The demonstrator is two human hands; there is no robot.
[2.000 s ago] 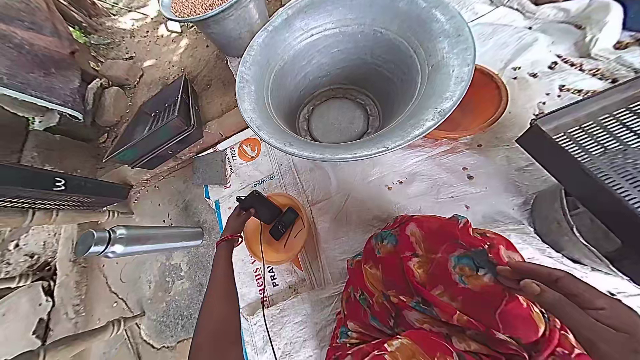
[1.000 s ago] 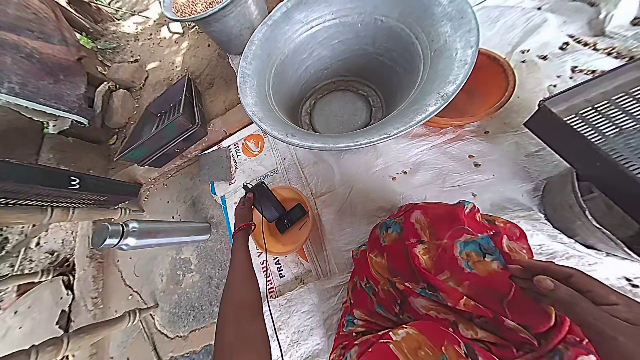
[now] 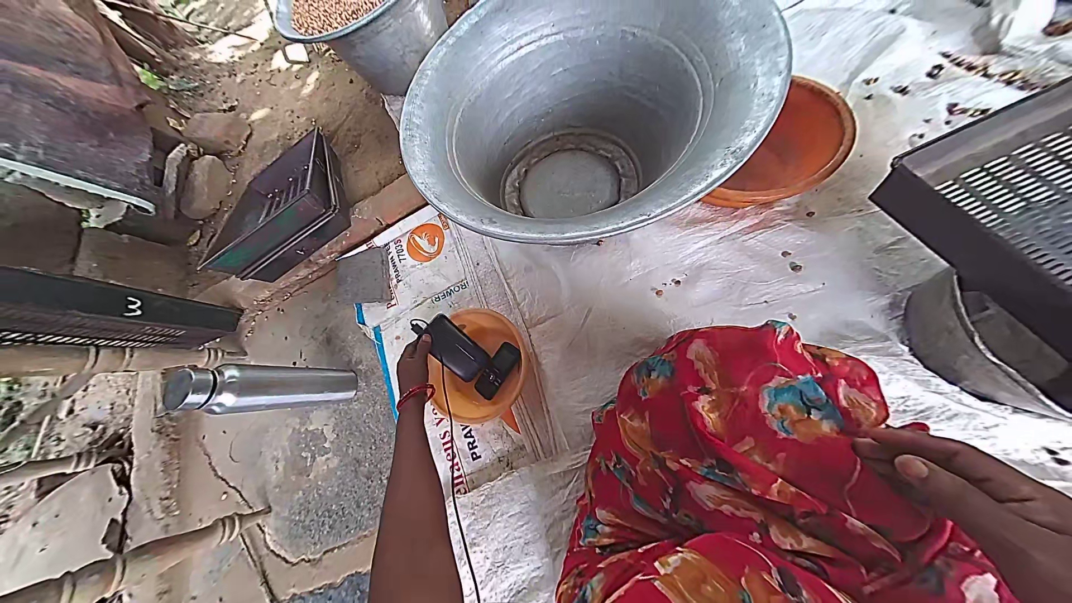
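My left hand [image 3: 414, 368] grips the end of a black power bank [image 3: 457, 347] over an orange plastic bowl [image 3: 473, 408]. A black cable [image 3: 454, 494] runs from that end down past my forearm. Beside the power bank, a small black device [image 3: 497, 371] lies in the bowl. My right hand [image 3: 946, 473] rests at the red floral cloth [image 3: 737, 435] over my knee, fingertips touching it; whether it pinches the fabric I cannot tell. Beyond my knees stands a wide metal basin [image 3: 578, 109], with a red-orange basin [image 3: 791, 146] partly behind it.
A steel bottle [image 3: 276, 389] lies at the left near a black crate [image 3: 126, 310]. More black crates [image 3: 280, 205] stand farther back. A metal bucket [image 3: 385, 46] holds brown seeds or nuts. At right, a slatted black crate [image 3: 988, 184] sits above a grey container [image 3: 963, 343] on the white sheet [image 3: 636, 310].
My right hand has lowered onto the red cloth, where two seconds ago it was raised with a small dark thing at its fingers. The small device in the bowl has shifted beside the power bank.
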